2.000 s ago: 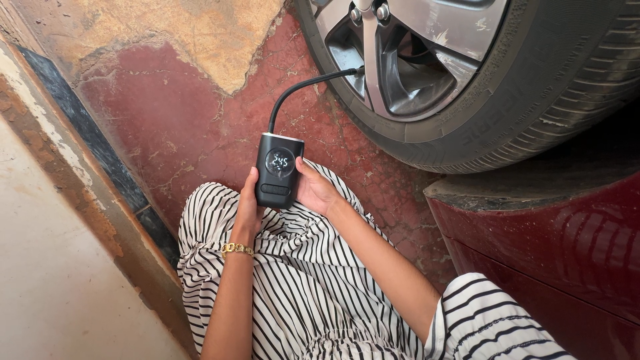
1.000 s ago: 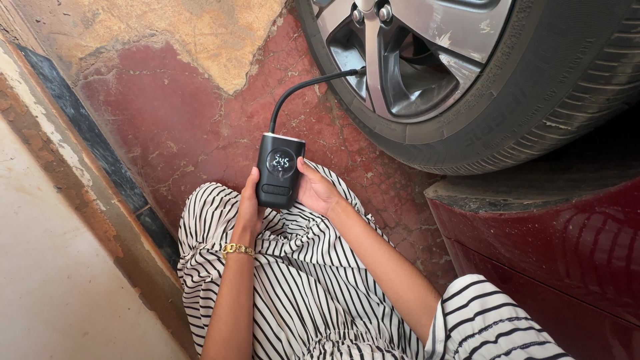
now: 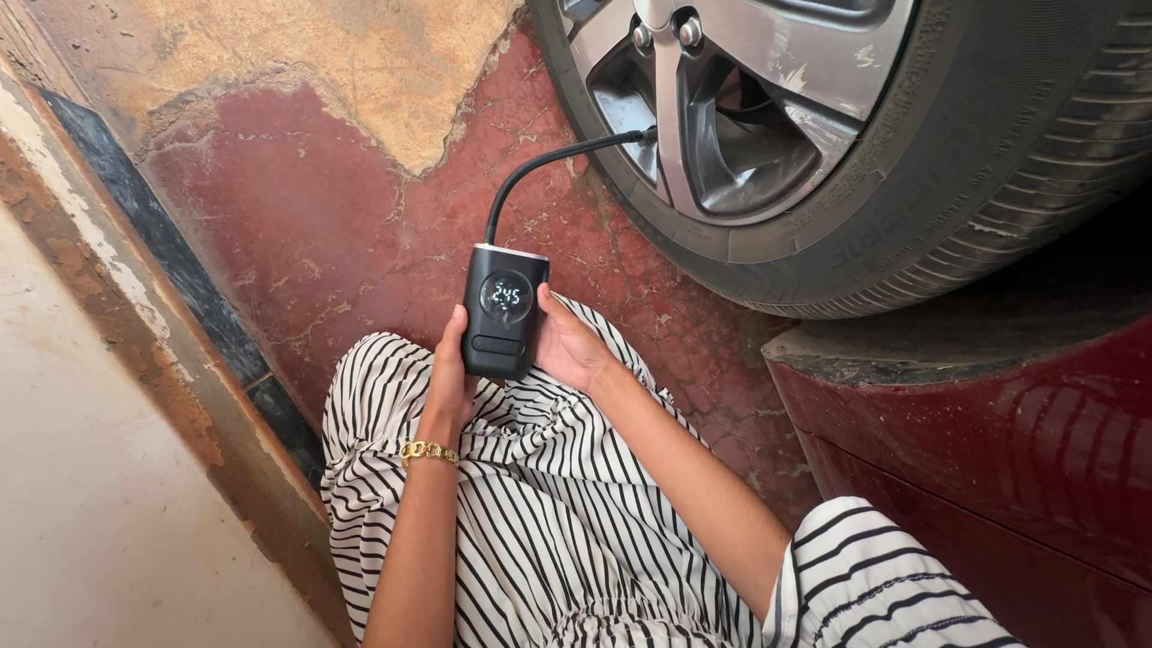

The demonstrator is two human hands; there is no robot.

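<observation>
A black portable tyre inflator (image 3: 504,315) with a lit round display is held upright between both hands, above my lap. My left hand (image 3: 450,369) grips its left side, and my right hand (image 3: 571,342) grips its right side, thumb beside the display. From its top a black air hose (image 3: 526,171) curves up and right to the alloy wheel rim (image 3: 668,117), where its end meets the valve area behind a spoke. The valve itself is hidden. The wheel carries a black rubber tyre (image 3: 864,234).
A dark red car body panel (image 3: 972,432) lies right of my knees, below the tyre. Cracked red floor (image 3: 288,207) with a worn yellowish patch (image 3: 360,63) stretches ahead. On the left runs a pale wall or ledge (image 3: 99,468) with a chipped brown edge.
</observation>
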